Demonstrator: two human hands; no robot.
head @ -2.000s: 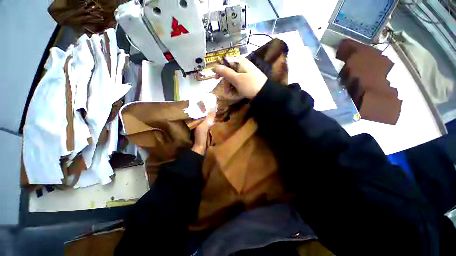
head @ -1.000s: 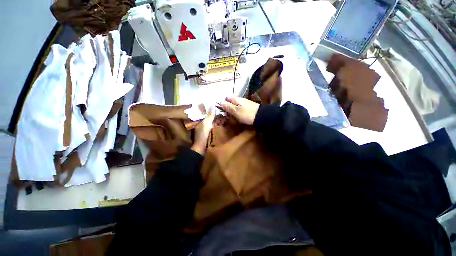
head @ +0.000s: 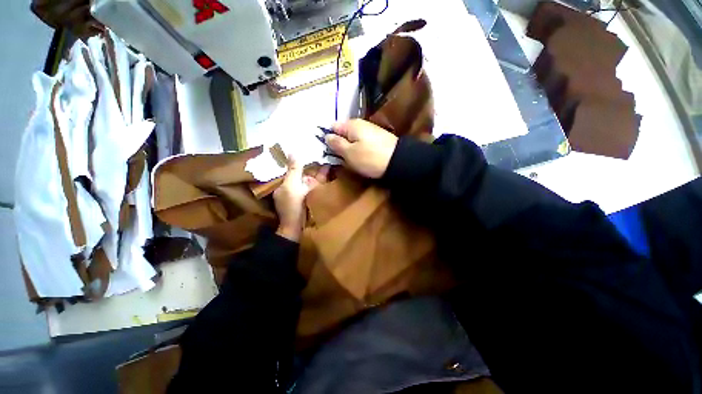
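A brown garment panel (head: 362, 246) lies bunched over the table's front edge and my lap. A white piece (head: 269, 164) shows on it by my left hand. My left hand (head: 292, 196) grips the panel near its middle. My right hand (head: 362, 146) holds a small dark tool, likely thread snips (head: 326, 132), with the tips pointing left, just above the panel's upper edge. A dark thread or cord (head: 338, 77) runs from the machine side down to my right hand. The yellow work clamp (head: 315, 55) is behind the hands, apart from the panel.
The white machine head (head: 192, 31) is at upper left. Layered white pieces with brown strips (head: 100, 177) lie at left. A fanned stack of brown patches (head: 589, 85) lies at right, beside the shiny metal plate (head: 523, 115). A dark grey apron (head: 392, 346) covers my lap.
My right hand has come back from the clamp area to beside my left hand, and the snips now show clearly. The panel has come away from the clamp. The view has shifted down and closer.
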